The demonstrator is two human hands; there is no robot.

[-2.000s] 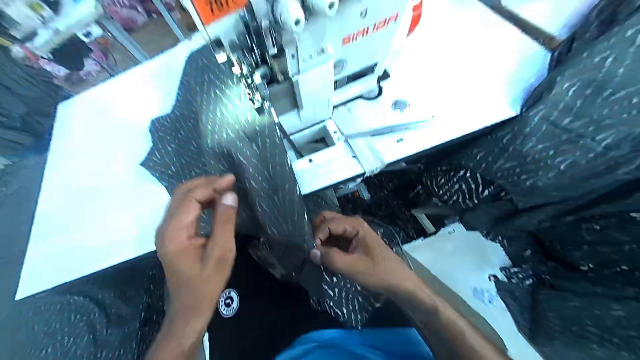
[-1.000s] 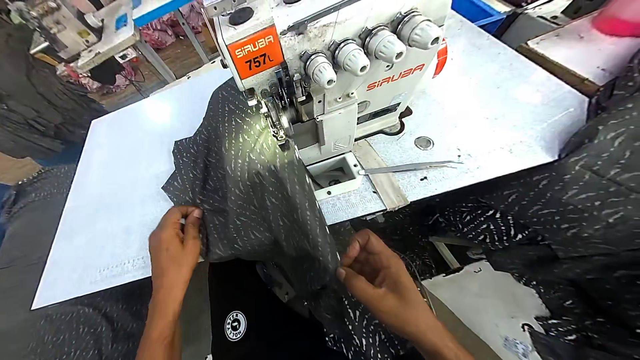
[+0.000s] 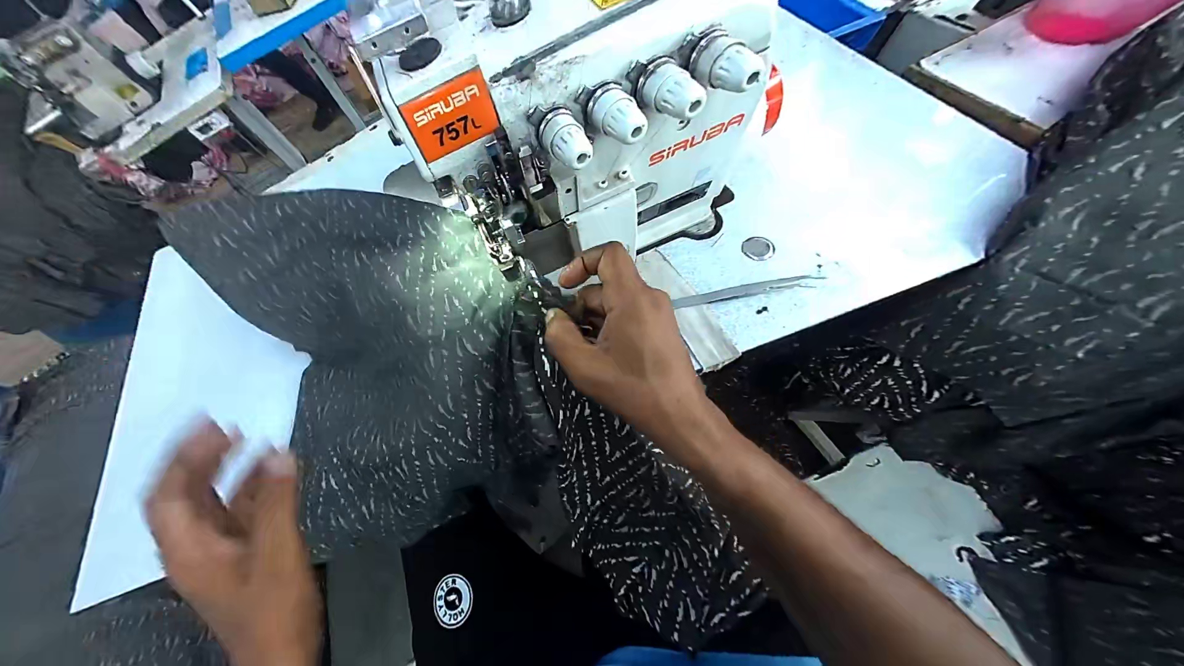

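Observation:
A white Siruba overlock sewing machine [image 3: 592,120] stands on a white table, its lamp lighting the presser foot [image 3: 502,248]. Dark grey fabric with white flecks [image 3: 398,370] spreads left of the foot and hangs over the table's front edge. My right hand [image 3: 629,342] pinches the fabric's edge just in front of the foot, thumb against fingers. Blurred, my left hand [image 3: 236,536] is raised at the lower left, fingers apart, holding nothing. Metal tweezers [image 3: 740,292] lie on the table right of my right hand.
More flecked dark fabric [image 3: 1091,277] is heaped along the right side, above a pale torn sheet [image 3: 897,518] at the lower right. Dark cloth [image 3: 65,213] lies at the left. Another sewing machine [image 3: 79,79] stands at the upper left, and a blue bin [image 3: 837,20] at the top right.
My right hand has moved up to the presser foot. My left hand has let go of the fabric's left edge. The fabric now spreads further left beside the machine. The view has shifted.

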